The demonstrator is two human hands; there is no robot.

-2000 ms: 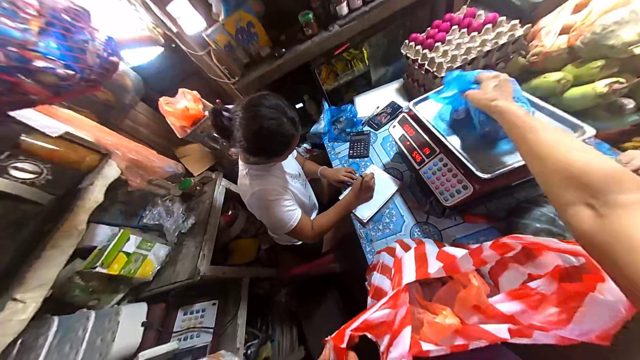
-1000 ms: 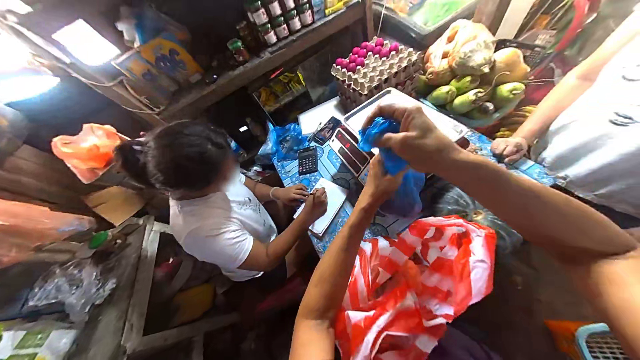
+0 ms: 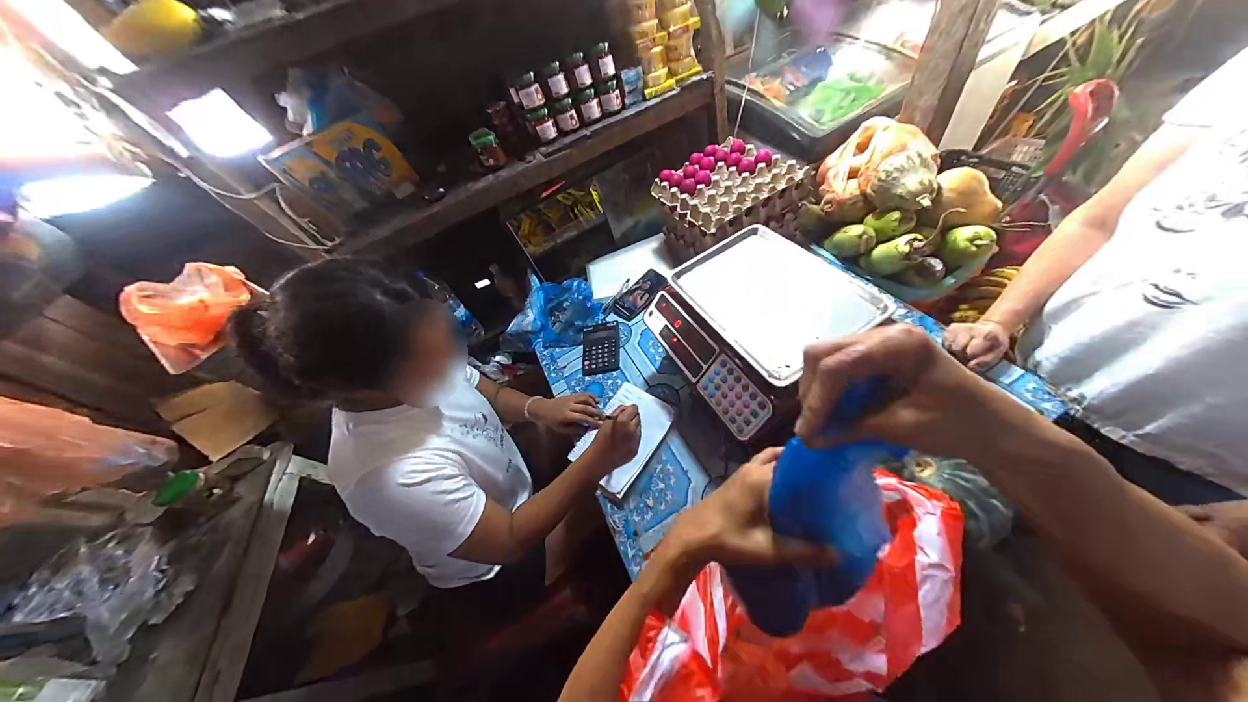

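Note:
Both my hands are on a filled blue plastic bag [image 3: 829, 517]. My right hand [image 3: 873, 380] grips its gathered top, and my left hand [image 3: 746, 517] supports its side. Just below the bag lies an open red-and-white striped plastic bag [image 3: 907, 575]; orange plastic shows inside it. Beyond my hands stands a digital scale [image 3: 712, 366] with a bare metal tray [image 3: 780, 302] and a lit red display. What the blue bag contains is hidden.
A seated person [image 3: 419, 468] writes in a notebook [image 3: 639, 429] beside a calculator [image 3: 601, 348]. Another person [image 3: 1160, 283] stands at the right, one hand on the table edge. Egg trays [image 3: 731, 195], green vegetables [image 3: 892, 253] and a squash [image 3: 965, 200] sit behind the scale. Jars [image 3: 565, 93] line a shelf.
Two seconds ago the blue bag was on the scale tray under my right hand. It has come off the tray toward me, above the striped bag, and my left hand has joined it.

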